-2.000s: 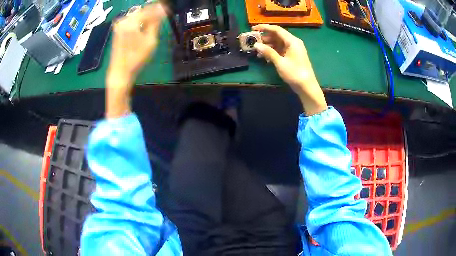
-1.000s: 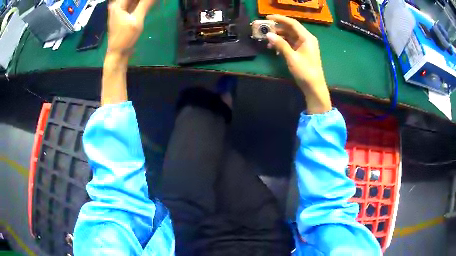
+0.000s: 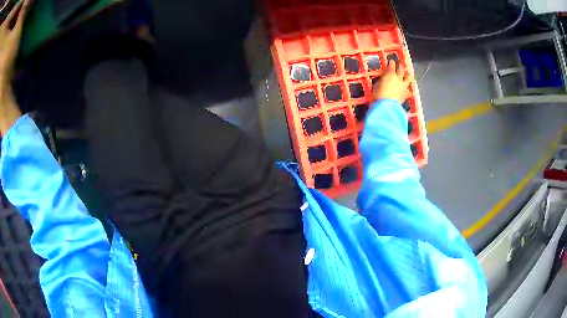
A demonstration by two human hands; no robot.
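The red plastic tray [image 3: 314, 45] lies to the right of my legs, with dark square pieces [image 3: 333, 92] in many of its pockets. My right hand [image 3: 393, 84] is over the tray's far right part, its fingertips at a dark piece [image 3: 392, 58] in a pocket of the upper filled row. Whether the fingers grip that piece cannot be told. One piece at the row's left end [image 3: 301, 72] looks paler. My left hand [image 3: 9, 53] is at the upper left edge, cut off by the picture; what it holds cannot be seen.
The green bench edge [image 3: 38, 28] is at the upper left. Part of the black foam tray [image 3: 13, 254] shows at the lower left. A grey-white frame [image 3: 496, 77] stands on the floor at the right, and pale bins [image 3: 519, 239] are at the lower right.
The view has swung right and down to the red tray. My right hand has moved from the bench to the tray. The fixtures have left the view.
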